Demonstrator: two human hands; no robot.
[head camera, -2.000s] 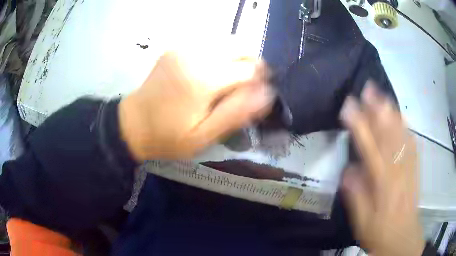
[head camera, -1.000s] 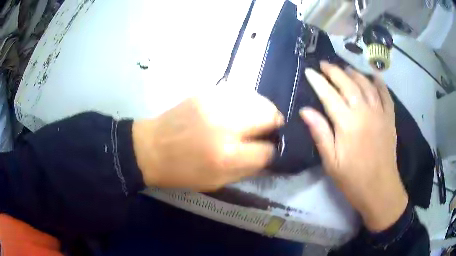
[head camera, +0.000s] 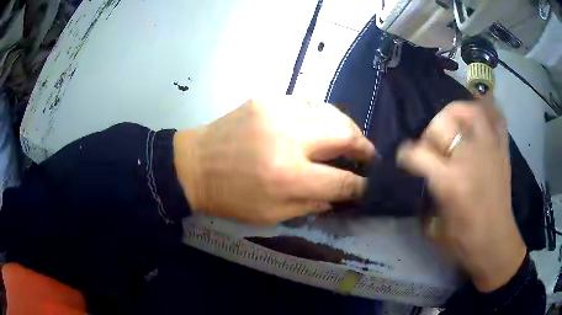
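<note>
The dark garment piece (head camera: 400, 123) lies on the white table, with pale stitch lines near its edges. Its upper part is under the presser foot (head camera: 386, 54). My left hand (head camera: 274, 163) pinches the cloth near its lower left part, and the fingertips partly hide it. My right hand (head camera: 471, 178) is over the right part of the cloth with its fingers curled. It is blurred, so its hold cannot be told. A thin pale curved line shows at its fingers.
The white machine head (head camera: 425, 21) is at the upper right, with the cream tension dial (head camera: 480, 77) beside it. A ruler tape (head camera: 271, 261) runs along the table's front edge. A slim dark tool (head camera: 548, 215) lies at the far right. Dark blue cloth covers the lap.
My left hand has moved slightly right with the cloth. My right hand first came onto the cloth with spread fingers, and has now shifted right and curled its fingers.
</note>
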